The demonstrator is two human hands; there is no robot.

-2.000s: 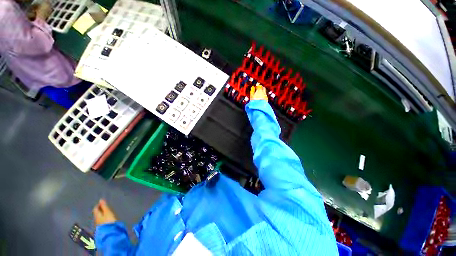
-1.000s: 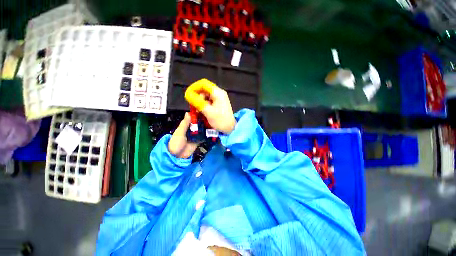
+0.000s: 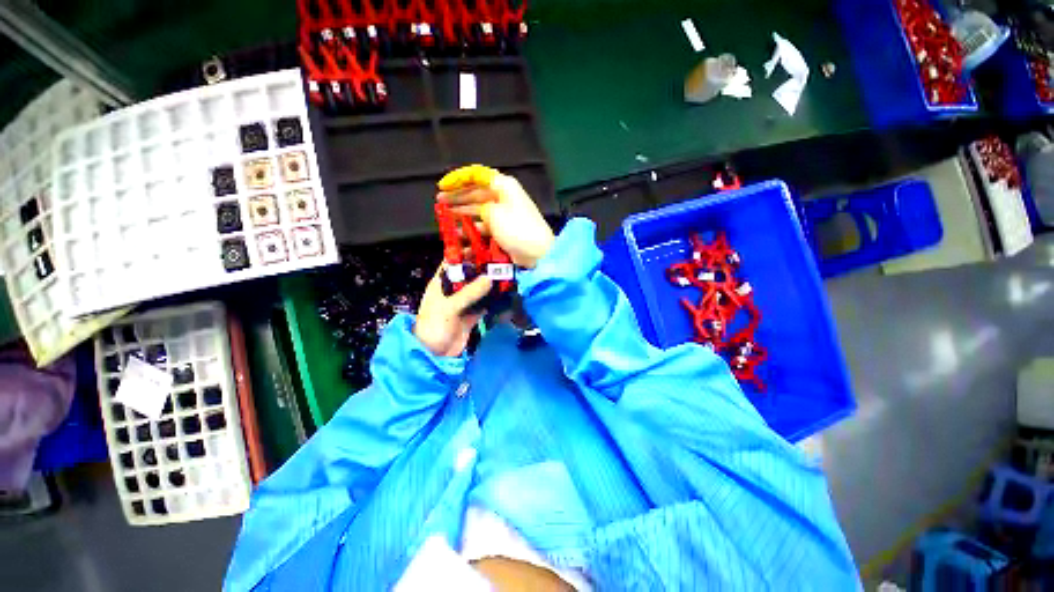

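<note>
My right hand, with yellow-orange covering on its fingers, is around the handles of red spring clamps in front of my chest. My left hand grips the same clamps from below left, at their lower ends. White labels and dark parts show at those ends; how the dark parts sit in the clamps is partly hidden by my fingers. A black compartment tray lies ahead, with rows of upright red clamps at its back and a white slip on it.
A white blister tray with black and pale squares lies left, over another tray. A lower tray holds black parts. A green crate of black parts is nearby. A blue bin with red clamps stands right. Another blue bin is back right.
My right hand has come back from the clamp rows to my chest, and my left hand has joined it. Clamps are now between both hands. The view has turned towards the right-hand blue bin.
</note>
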